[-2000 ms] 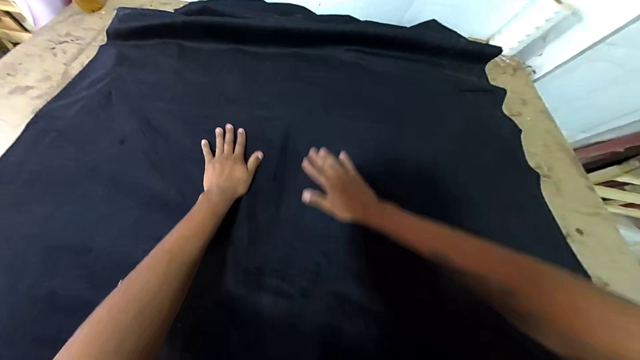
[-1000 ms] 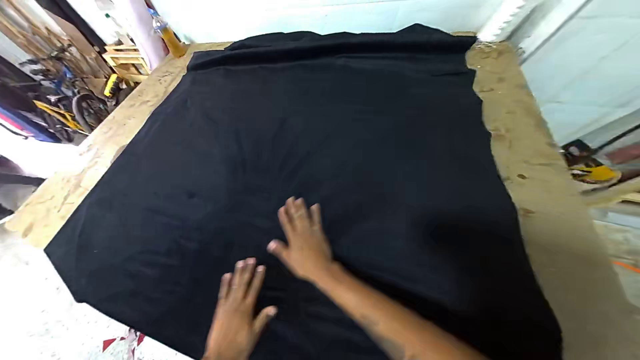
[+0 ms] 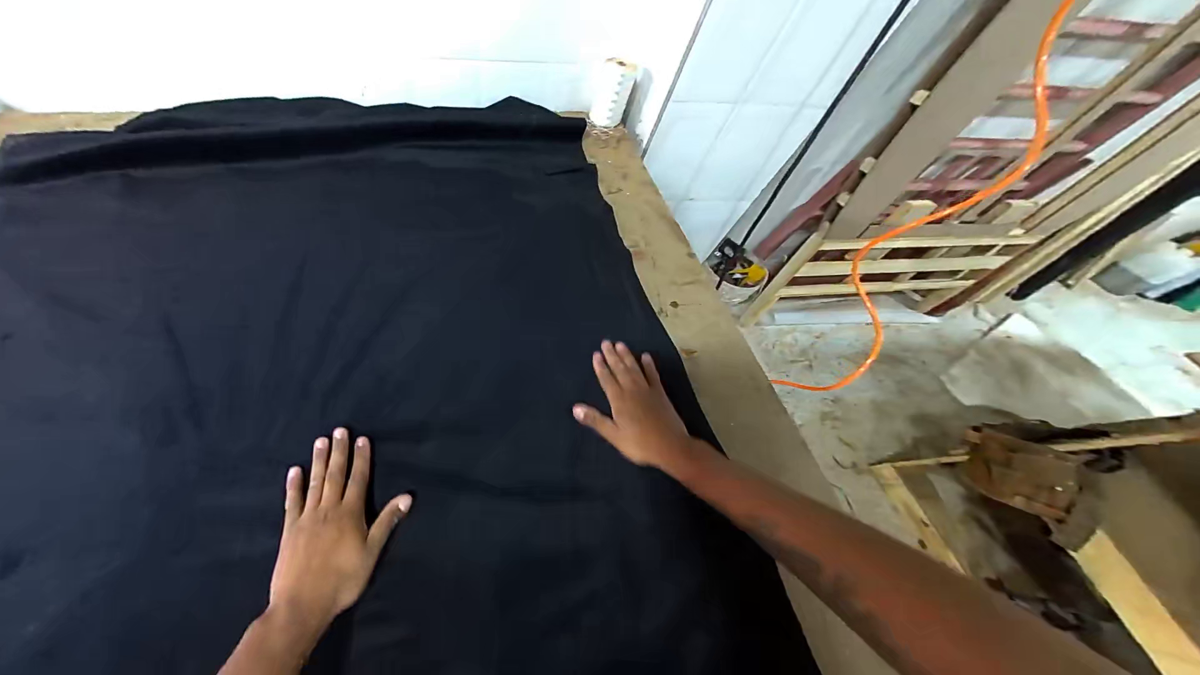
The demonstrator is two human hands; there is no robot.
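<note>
Black fabric [image 3: 450, 281] lies spread over a wooden-board table [image 3: 694, 309], with a folded ridge along its far side. My left hand [image 3: 328, 534] rests palm down on the cloth at the lower left, fingers spread. Near the fabric's right edge, my right hand [image 3: 637, 408] is also palm down with its fingers apart. Neither hand grips anything. Faint creases show in the cloth beyond my left hand.
A white wall stands behind the table, with a white roll-like object [image 3: 612, 92] at the far right corner. Right of the table are an orange hose [image 3: 872, 309], a bucket of tools [image 3: 745, 277], wooden frames [image 3: 909, 265] and a timber piece [image 3: 1134, 600] lower down.
My right hand has moved right across the fabric, to near its right edge, and the hands are farther apart. The view has swung to the right.
</note>
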